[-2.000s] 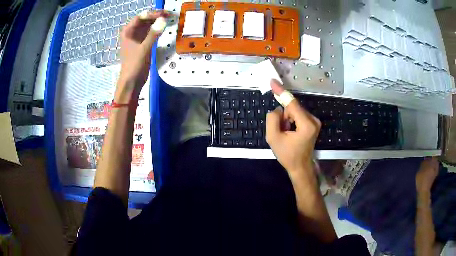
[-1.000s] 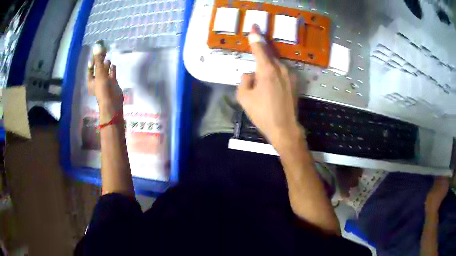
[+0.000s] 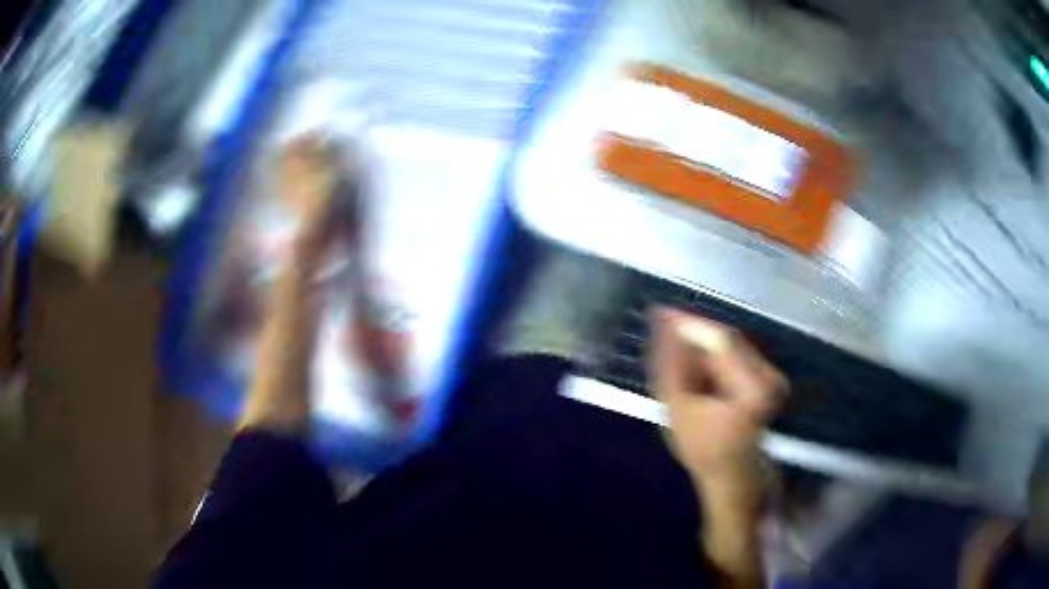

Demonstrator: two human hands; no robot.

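Note:
The picture is strongly blurred. The orange fixture [image 3: 713,198] lies on the perforated metal plate, with white workpieces [image 3: 704,136] smeared into one band in its pockets. A loose white workpiece [image 3: 855,245] lies by the fixture's right end. My left hand [image 3: 313,190] is over the tray's newspaper liner, at the left; its fingers are too blurred to read. My right hand [image 3: 719,374] is over the keyboard [image 3: 851,397], below the fixture, with fingers curled and a pale wrap on one finger. Whether it holds anything is not clear.
The blue-rimmed tray [image 3: 489,242] stands at left, with rows of pale parts [image 3: 426,58] at its far end. Blurred white rows of parts [image 3: 978,265] lie at right. A brown surface is at far left. Part of another person's arm [image 3: 987,552] shows at lower right.
The view has swung, so fixture and tray appear farther right and tilted. My right hand has drawn back from the fixture to over the keyboard. My left hand remains over the tray.

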